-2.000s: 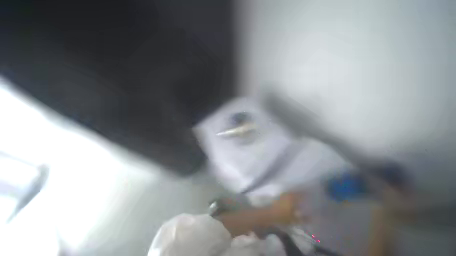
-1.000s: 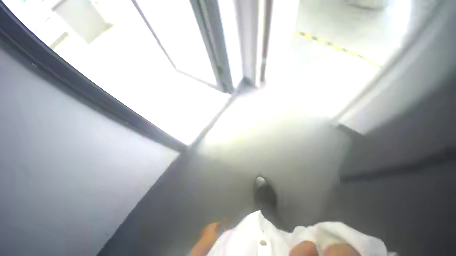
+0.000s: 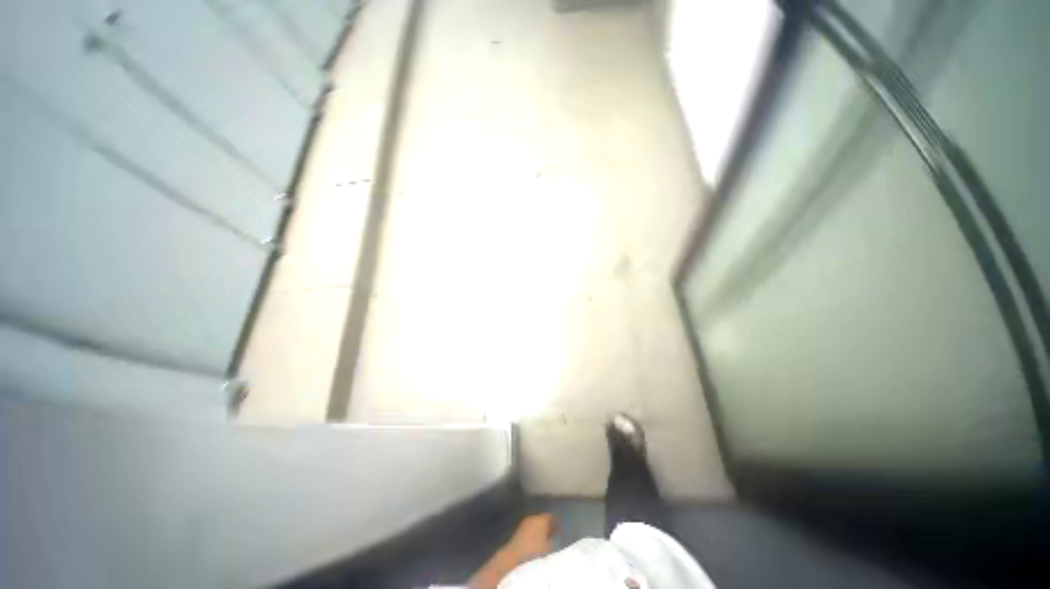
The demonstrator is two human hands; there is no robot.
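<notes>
My left hand (image 3: pixel 524 550) is small and blurred at the bottom edge, just left of my white top (image 3: pixel 610 564). No held thing shows in it, but I cannot tell if its fingers are open or closed. My right hand is not in view. One dark shoe (image 3: pixel 625 433) with a light patch shows on the pale tiled floor (image 3: pixel 553 230).
Pale blue-grey panels (image 3: pixel 150 173) with small metal fittings line the left. A white wall end (image 3: pixel 392 460) stands at lower left, close by. A pale wall (image 3: pixel 852 322) with a dark curved frame is on the right. A dark floor strip (image 3: pixel 366 230) runs ahead.
The view has moved from a grey floor by a bright doorway to a pale tiled passage beside panels. My right fingers have left the picture; my left hand is still low at the edge.
</notes>
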